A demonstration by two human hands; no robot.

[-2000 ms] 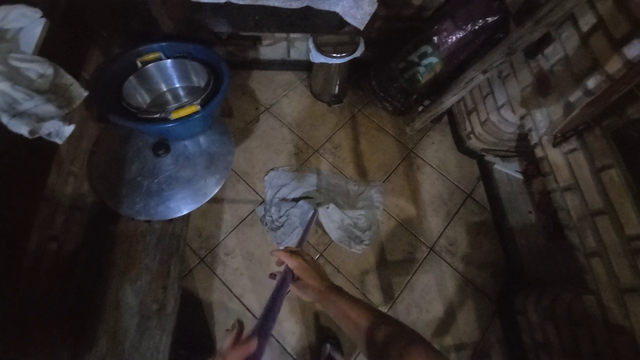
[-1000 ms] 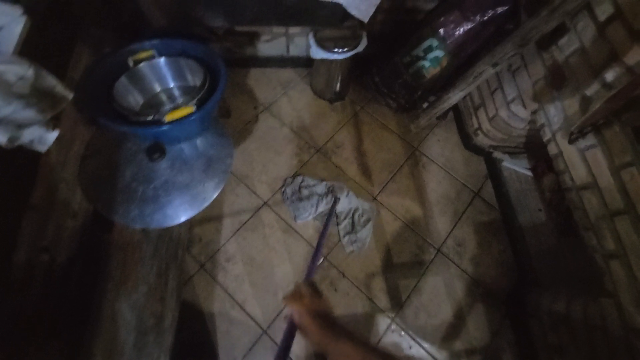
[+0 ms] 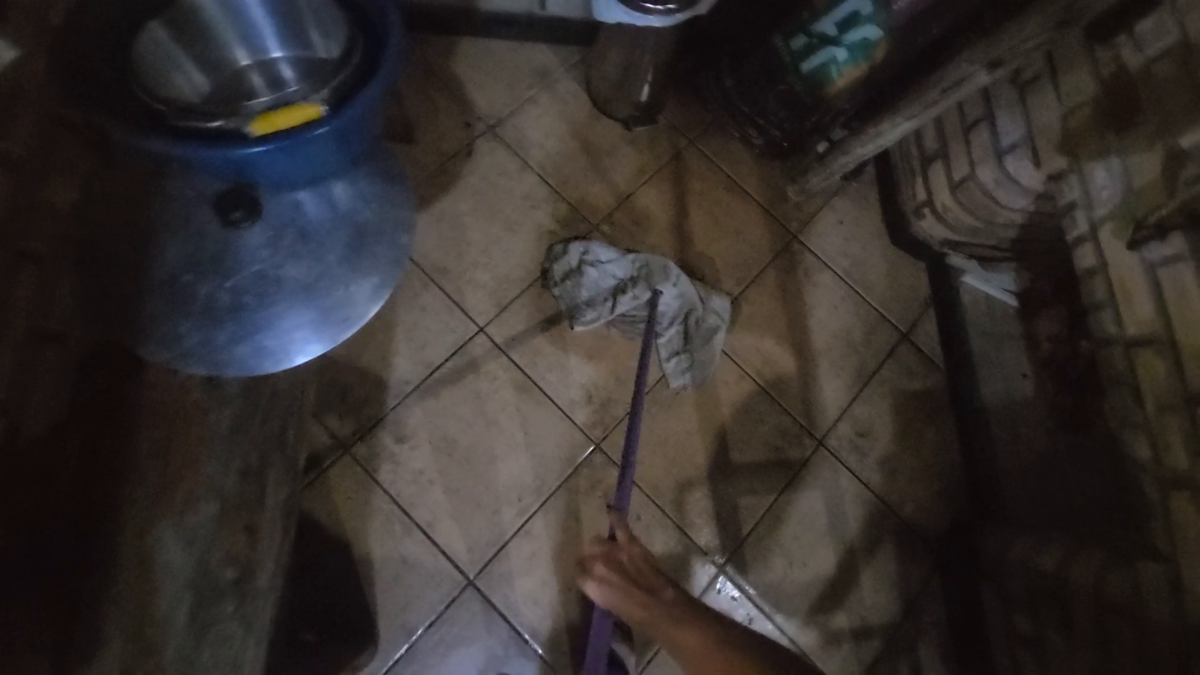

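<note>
My right hand point(image 3: 623, 572) is closed around a purple pole point(image 3: 634, 441) at the bottom middle of the view. The far end of the pole meets a crumpled grey-white cloth point(image 3: 637, 295), which lies spread on the tiled floor point(image 3: 450, 403). What holds the cloth to the pole is hidden under it. My left hand is outside the view.
At the upper left a metal pot with a yellow handle grip point(image 3: 286, 118) sits in a blue basin point(image 3: 262, 159), above a round metal lid point(image 3: 281, 272). A covered container point(image 3: 628, 75) stands at the top. Brick-patterned surfaces point(image 3: 994, 178) line the right side.
My left hand, seen low on the pole two seconds ago, has left the view. The cloth has shifted and bunched differently on the floor. The view has moved.
</note>
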